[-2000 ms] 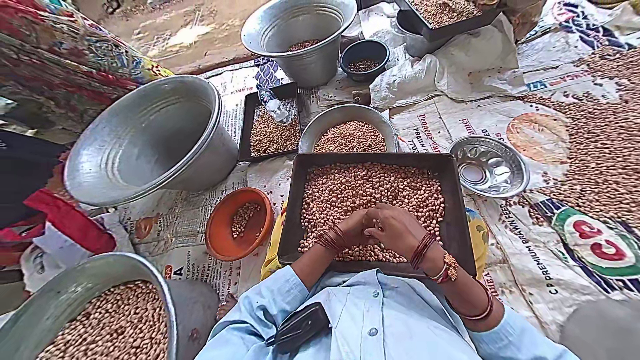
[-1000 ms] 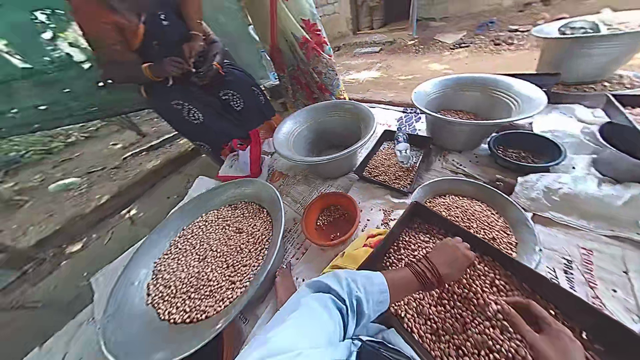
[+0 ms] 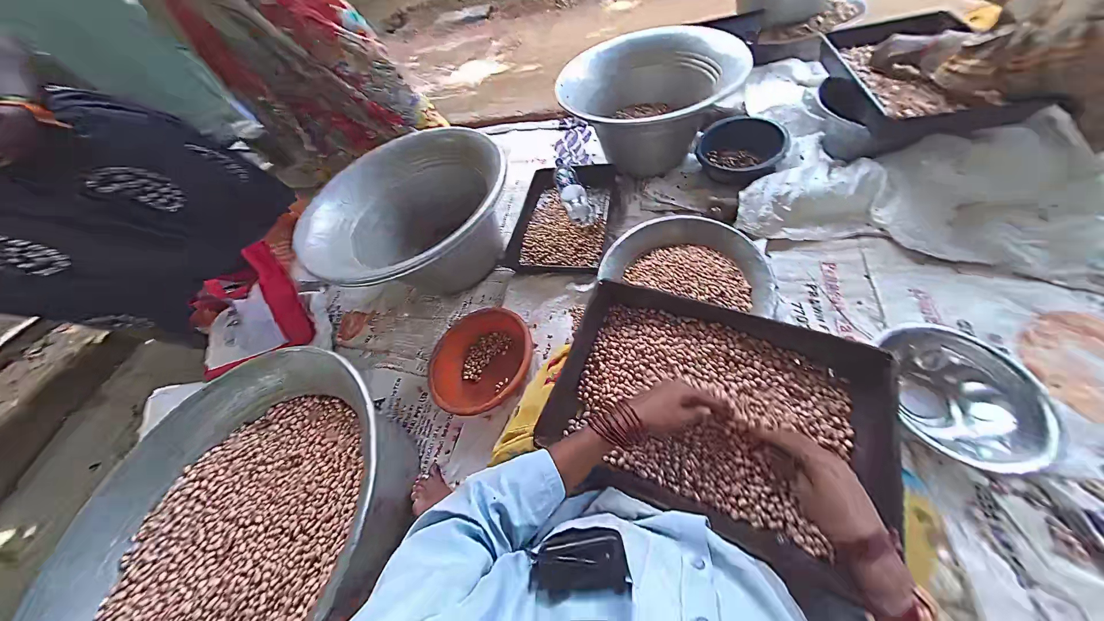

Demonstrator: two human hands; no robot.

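Note:
A dark rectangular tray (image 3: pixel 875 414) full of small brown-pink nuts or seeds (image 3: pixel 681 345) lies in front of my body. My left hand (image 3: pixel 677 407), with bangles at its wrist, rests on the nuts near the middle of the tray, fingers pointing right. To its right my right hand (image 3: pixel 802 466) is blurred and reaches in over the nuts from the tray's right side. The fingertips of both come close together; whether either holds a nut is too blurred to tell. Beyond the tray's far edge stands a metal basin (image 3: pixel 759 276) of the same nuts.
A large metal tub (image 3: pixel 371 448) of nuts stands at left, an orange bowl (image 3: pixel 440 371) beside my tray. Farther off are an empty-looking metal tub (image 3: pixel 388 207), a small dark tray (image 3: pixel 517 233), another tub (image 3: pixel 604 129) and a dark bowl (image 3: pixel 742 172). A metal dish (image 3: pixel 966 397) lies right. People sit nearby.
The view swung left, then partly back. My hands were together over the tray two seconds ago, were apart one second ago, and are close together again now.

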